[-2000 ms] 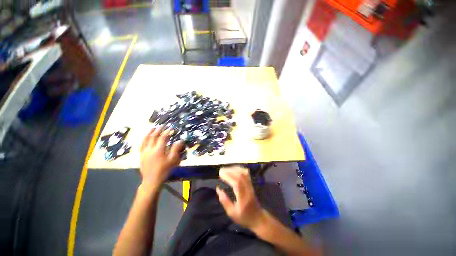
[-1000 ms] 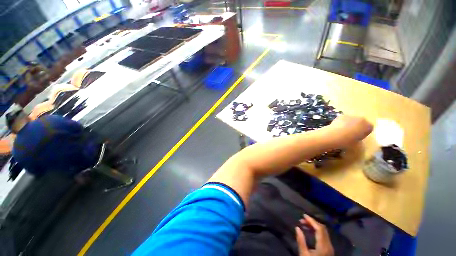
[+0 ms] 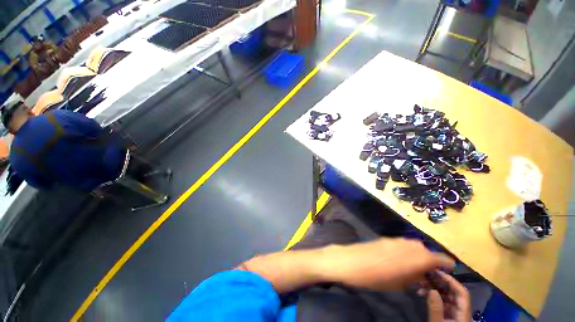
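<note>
A pile of black tabs with silver metal parts (image 3: 422,157) lies mid-table. A small group of tabs (image 3: 321,126) lies apart at the left table edge. A whitish paint pot (image 3: 514,227) with dark contents stands at the right, a thin dark rod sticking out of it. My left hand (image 3: 403,263) is over my lap, below the table's front edge, its fingertips against my right hand (image 3: 449,299). Something small and dark shows between the fingers; I cannot tell what it is or which hand holds it.
The yellow wood-look table (image 3: 498,138) has a pale patch beside the pot. A person in dark blue (image 3: 66,151) sits at a long white bench (image 3: 135,78) on the left. A blue crate (image 3: 284,68) stands on the floor beyond a yellow line.
The view has swung left since the oldest frame. My left hand, over the table a second ago, has drawn back to my right hand above my lap.
</note>
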